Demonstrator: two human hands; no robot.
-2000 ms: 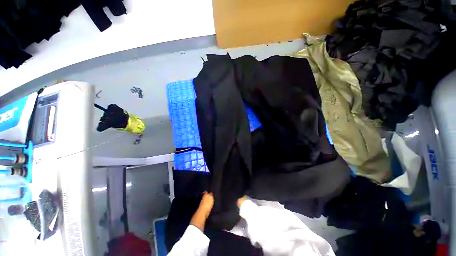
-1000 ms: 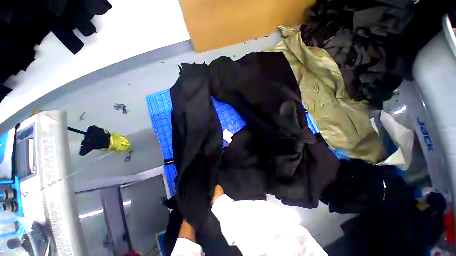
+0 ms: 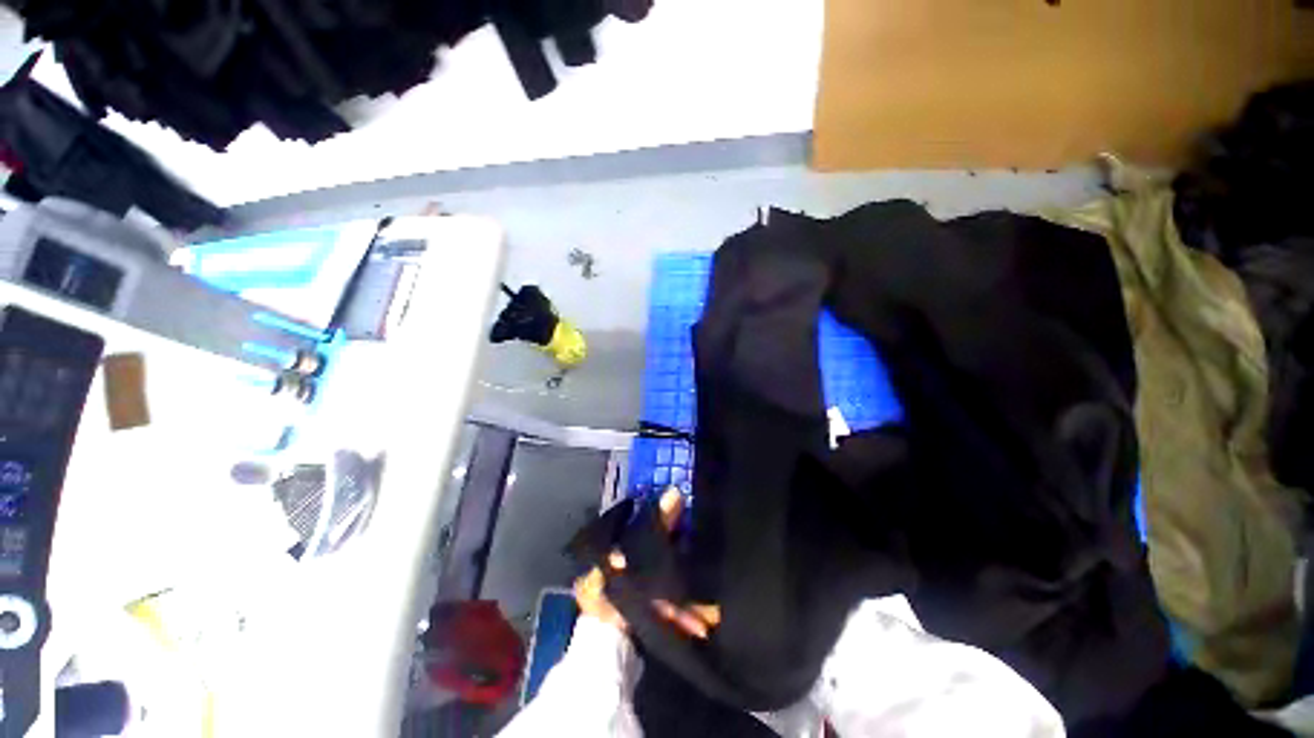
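Black garment pieces (image 3: 764, 433) lie long and loose over a blue plastic basket (image 3: 670, 310) in front of me. My left hand (image 3: 620, 577) is at the lower centre, its fingers closed on a small folded part of the black cloth, left of the long panel. My right white sleeve (image 3: 937, 678) reaches in from below. My right hand is hidden by the black cloth, so its grip cannot be told. The fingers just right of my left palm are partly covered by cloth.
A white machine table (image 3: 447, 433) with a blue-striped machine (image 3: 274, 260) stands at left. Khaki cloth (image 3: 1210, 433) hangs at right beside a dark pile (image 3: 1268, 188). A black and yellow bundle (image 3: 541, 325) and a red item (image 3: 476, 652) are low at left.
The view has swung left, showing more of the machine table. My left hand has risen from the panel's lower end and now holds a small fold at its left. My right hand has gone behind cloth.
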